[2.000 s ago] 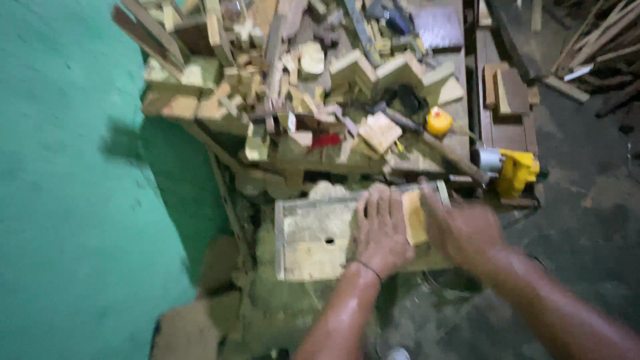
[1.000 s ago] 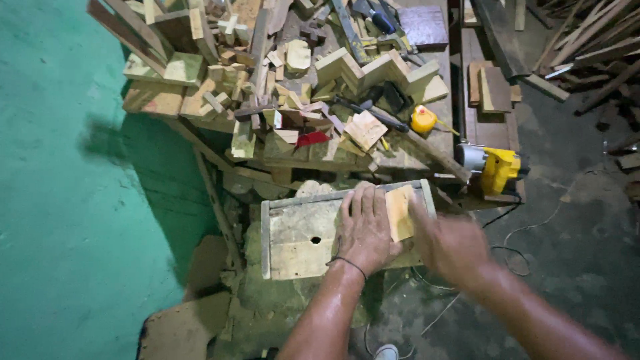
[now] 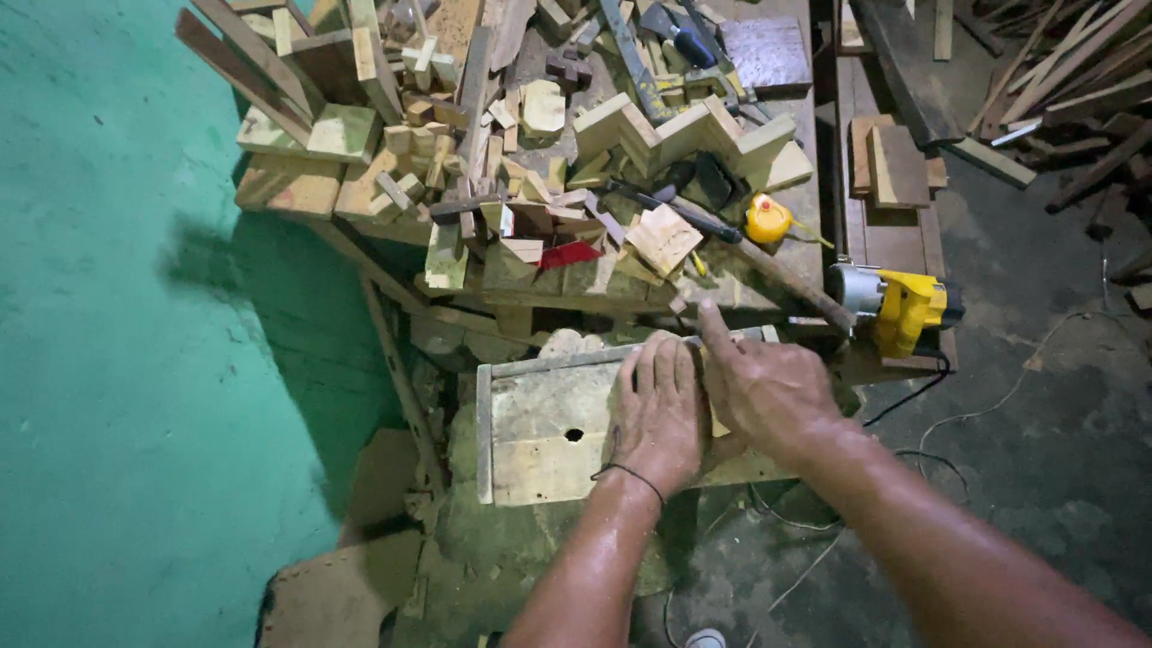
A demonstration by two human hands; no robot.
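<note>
A shallow wooden board with raised edge strips and a dark hole (image 3: 540,396) lies below the workbench. My left hand (image 3: 661,414) presses flat on its right half, fingers pointing up the view. Close against it, my right hand (image 3: 765,378) reaches over the right end of the board with the index finger extended. Between and under the hands a light wooden block (image 3: 720,427) shows only as a small strip. Whether my right hand grips something is hidden.
The cluttered workbench (image 3: 558,292) beyond holds wood offcuts, a zigzag wooden piece (image 3: 684,130), a yellow tape measure (image 3: 769,219) and a hammer (image 3: 783,274). A yellow power tool (image 3: 909,306) sits at the right, its cord trailing down. A green wall (image 3: 117,360) stands left.
My right hand has moved up and left, closer to my left hand. The light block, plainly visible between the hands before, is now mostly covered. My left hand stays on the board.
</note>
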